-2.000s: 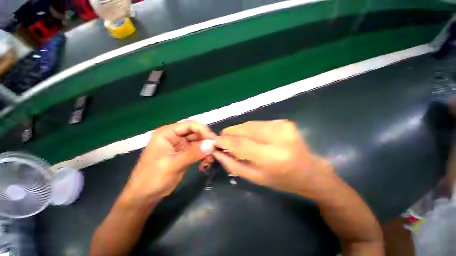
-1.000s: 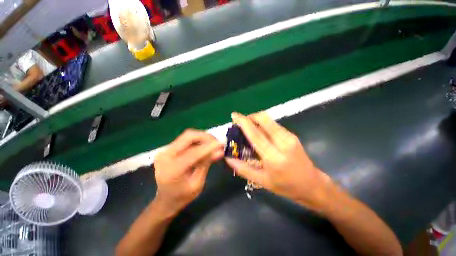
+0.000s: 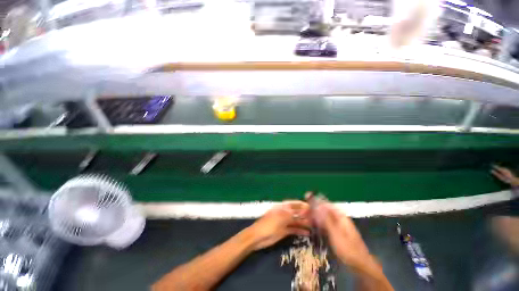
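My left hand (image 3: 280, 225) and my right hand (image 3: 342, 234) meet near the belt's white edge. A dark unit (image 3: 317, 219), blurred and mostly hidden by the fingers, is held upright in my right hand. The left fingertips are at its side; whether they hold a small part cannot be told. A heap of tiny tan sticks (image 3: 308, 264) lies on the bench mat just below the hands.
Several slim grey units, one here (image 3: 214, 162), lie on the green belt (image 3: 341, 185). A white fan (image 3: 90, 213) stands left. A narrow blue-white strip (image 3: 417, 258) lies right. Another person's hand (image 3: 503, 174) is at the far right. An overhead shelf (image 3: 318, 79) crosses above.
The view has tilted up, bringing in the shelf, the heap and the strip. The dark unit's face with its orange-yellow patch, seen a second ago, is now turned away or covered.
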